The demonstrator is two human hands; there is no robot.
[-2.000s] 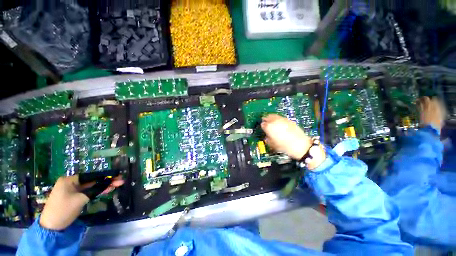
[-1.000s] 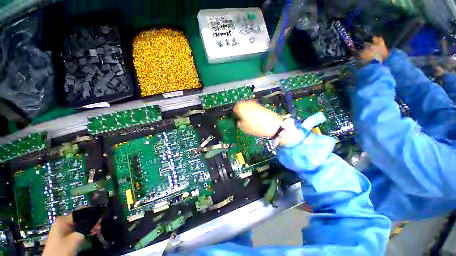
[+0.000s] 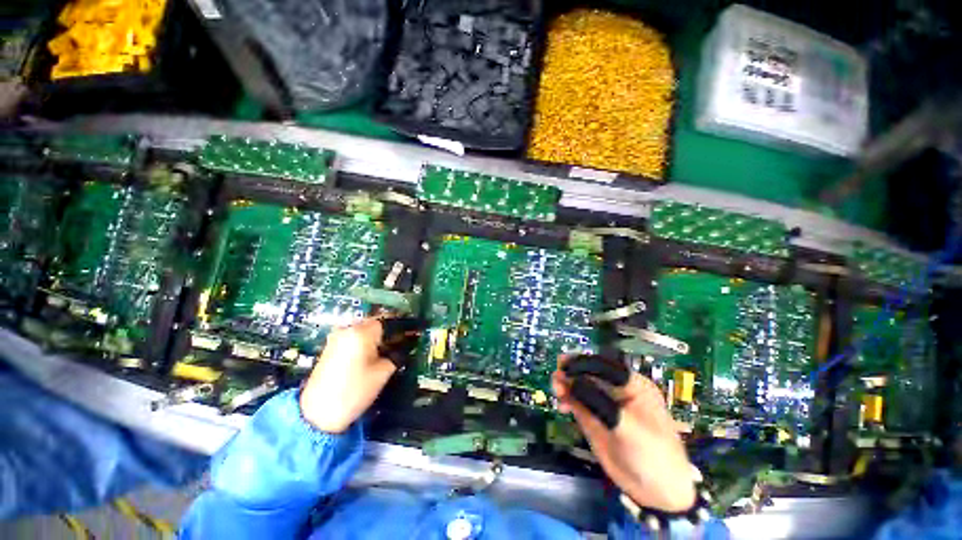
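Note:
A green circuit board (image 3: 496, 316) sits in a black carrier in front of me, crowded with silvery and white parts. My left hand (image 3: 364, 353), with black coverings on its fingertips, is at the board's lower left edge. My right hand (image 3: 622, 422), also with black finger coverings and a beaded bracelet at the wrist, is over the board's lower right corner. Its fingers are bent. The fingertips of both hands are dark, so I cannot tell if either holds a small part.
More boards lie left (image 3: 285, 280) and right (image 3: 738, 348) along the rail. Behind are bins of large yellow blocks (image 3: 106, 37), grey blocks (image 3: 464, 69) and small yellow components (image 3: 601, 95), and a labelled box (image 3: 781, 84). A blue sleeve (image 3: 84, 443) is at left.
The view has swung left, bringing the large yellow block bin in. My right hand has come from the upper left of a board down towards my left hand. Both now flank one board.

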